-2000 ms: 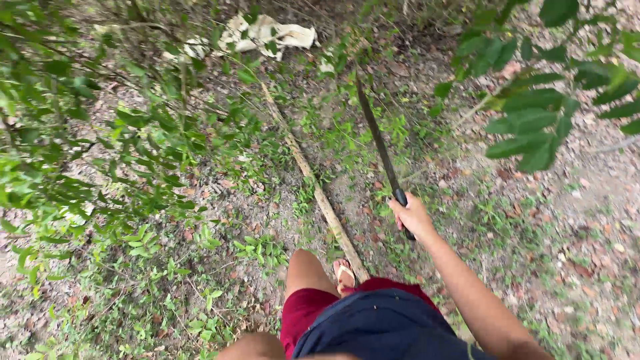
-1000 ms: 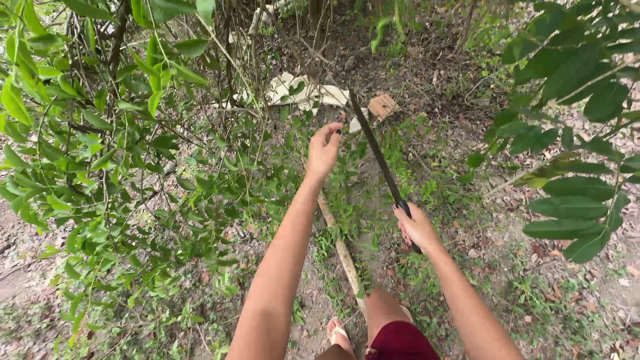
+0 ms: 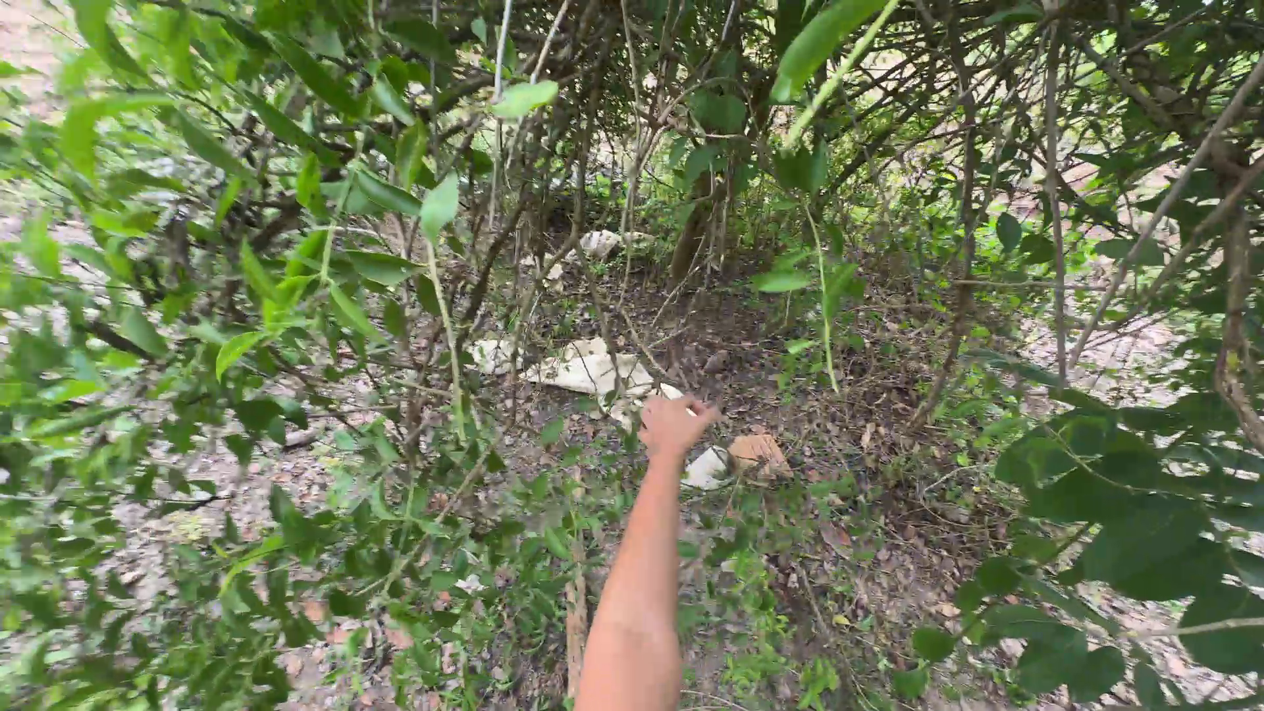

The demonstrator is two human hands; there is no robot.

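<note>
My left hand (image 3: 675, 427) reaches forward at the middle of the view, its fingers apart and pointing right, with nothing seen in it. Thin bare twigs (image 3: 642, 346) run close by its fingertips. Behind the hand lies a crumpled pale cloth or sheet (image 3: 588, 370) on the ground. Just right of the wrist are a whitish object (image 3: 707, 468) and a broken orange-brown brick-like piece (image 3: 758, 455). Neither my right hand nor the machete is in the picture.
Leafy branches (image 3: 326, 267) crowd the left side. Tangled bare stems (image 3: 963, 197) hang across the top and right, with broad leaves (image 3: 1116, 513) at the lower right. A wooden pole (image 3: 576, 602) lies on the ground left of my forearm.
My right hand, which held the machete a second ago, has gone out of view with it. My left arm remains stretched forward. The view has tilted up toward the bushes.
</note>
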